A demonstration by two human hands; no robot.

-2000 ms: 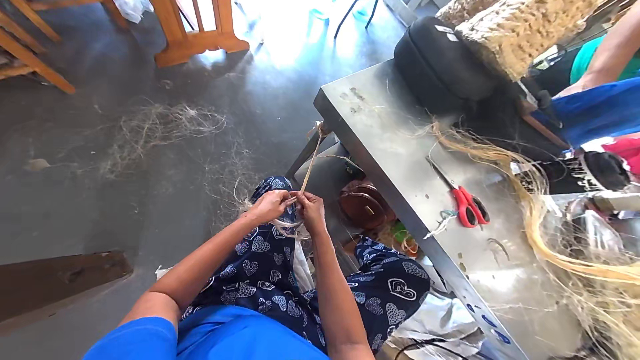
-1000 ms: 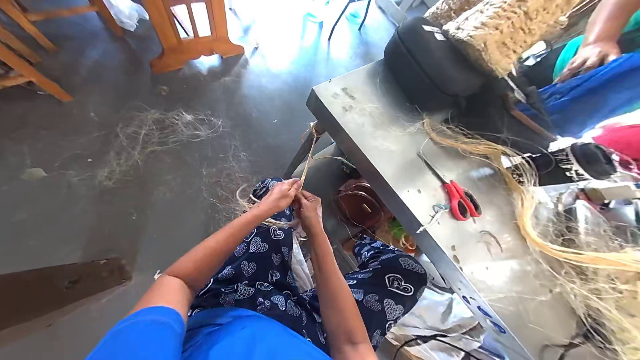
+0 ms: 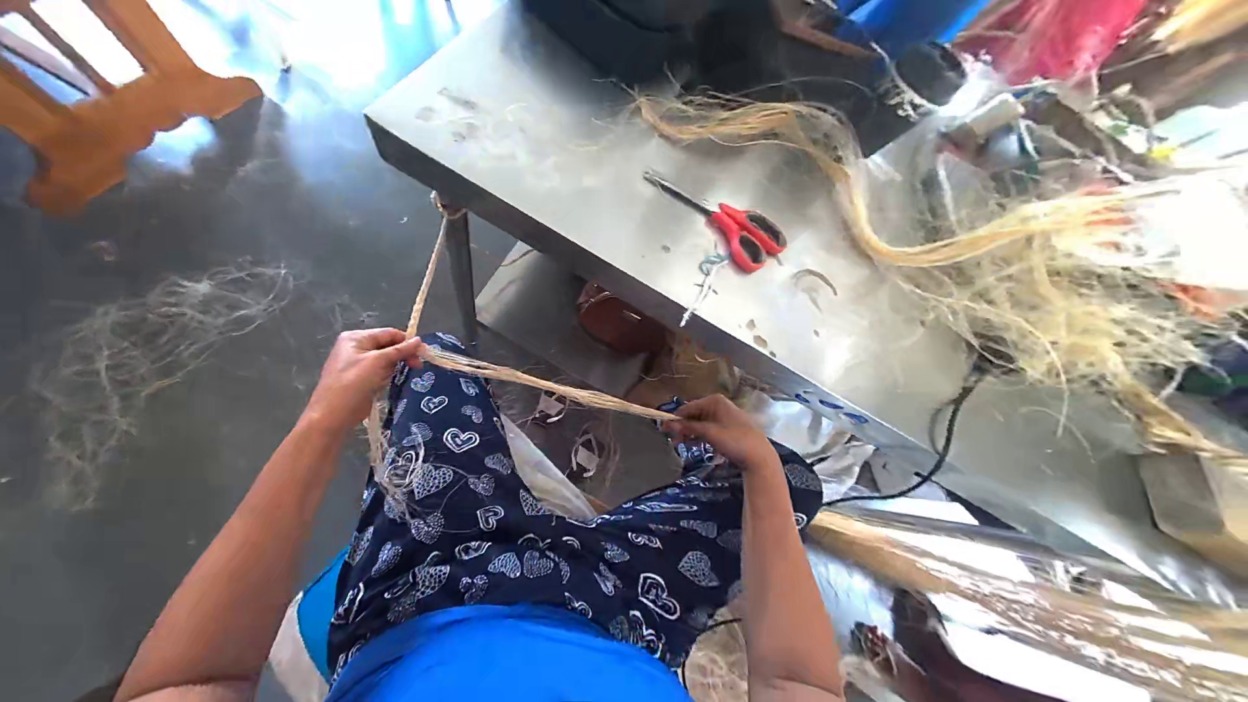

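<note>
A braided cord of pale plant fibre is tied at its top near the metal table's corner, by the leg, and runs down to my left hand, which pinches it above my knee. From there a strand of loose fibre stretches to the right, its far part held between the fingers of my right hand. More loose fibre hangs below my left hand over the heart-patterned cloth on my legs.
Red-handled scissors lie on the metal table. Long blond fibres and a tangled heap cover its right side. Fibre scraps litter the floor at left, near a wooden chair. A reddish-brown container is under the table.
My hands were close together at the cord; now my right hand is well to the right, with a fibre strand drawn out between them. The view has shifted toward the table.
</note>
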